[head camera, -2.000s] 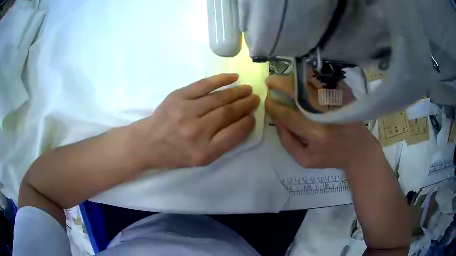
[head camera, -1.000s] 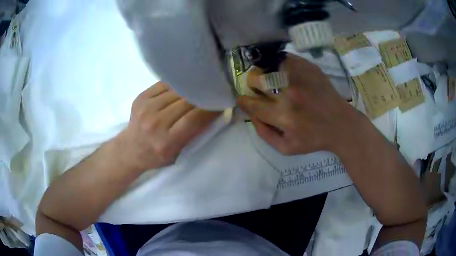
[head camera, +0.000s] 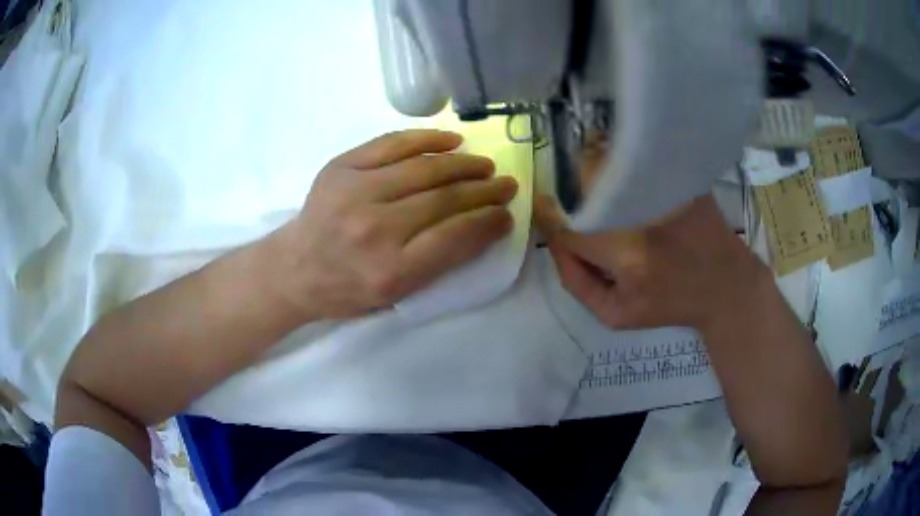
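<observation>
A large white garment panel (head camera: 192, 181) covers the table. A small white piece with a curved end (head camera: 474, 267) lies on it, lit yellow near the needle area. My left hand (head camera: 404, 217) lies flat on the small piece, fingers extended and slightly apart, pointing right. My right hand (head camera: 636, 262) is at the piece's right edge, fingers bent, partly hidden behind the sewing machine head (head camera: 671, 111). I cannot tell whether its fingertips grip the cloth. The presser foot area (head camera: 525, 126) shows just above the hands.
The white lamp (head camera: 412, 60) hangs left of the needle. Tan tickets (head camera: 792, 220) lie on white bundles at the right. A printed ruler (head camera: 646, 365) runs along the near table edge. A blue bin (head camera: 207, 454) is at the lower left, below the table.
Since one second ago, the machine head appears shifted right as the view moved. My left hand has gone from a bent pose at the cloth edge to flat on the small piece.
</observation>
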